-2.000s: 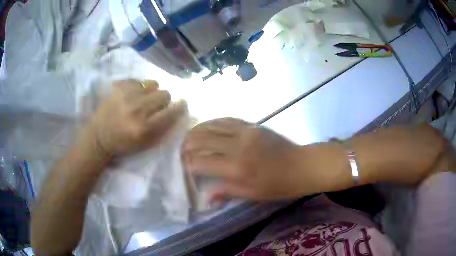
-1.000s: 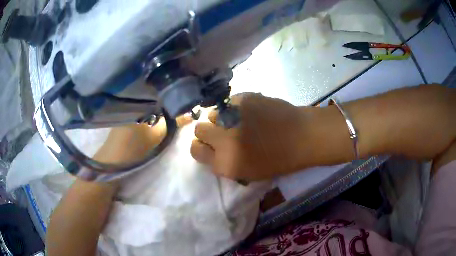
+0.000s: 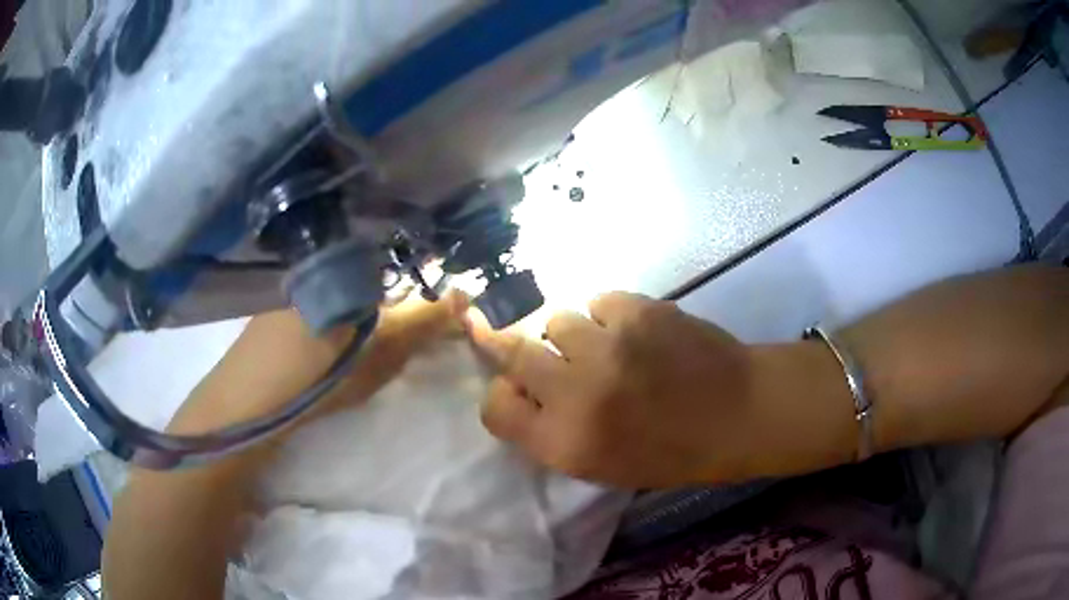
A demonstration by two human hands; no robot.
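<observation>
White garment cloth [image 3: 410, 451] lies in crumpled folds under both hands and hangs toward the front edge. My left hand [image 3: 352, 340] is partly hidden behind the machine's curved metal guard, its fingertips on the cloth near the needle. My right hand [image 3: 621, 387] has its fingertips at the cloth edge, just in front of the dark edge guide [image 3: 508, 298]. The white sewing machine head [image 3: 270, 129] with its blue stripe overhangs the left hand. The needle area is in glare, and the needle itself is hard to make out.
Thread snips [image 3: 903, 127] with orange and yellow-green handles lie on the table [image 3: 809, 234] at the right. Pale fabric scraps [image 3: 727, 88] lie behind, left of the snips. The shiny metal loop [image 3: 188, 451] juts out at the left. A dark object [image 3: 47, 522] is at lower left.
Since one second ago, the view has shifted, with the machine lower and further left. The right hand shows lower and further right. Two seconds ago both hands were blurred on cloth in front of the machine.
</observation>
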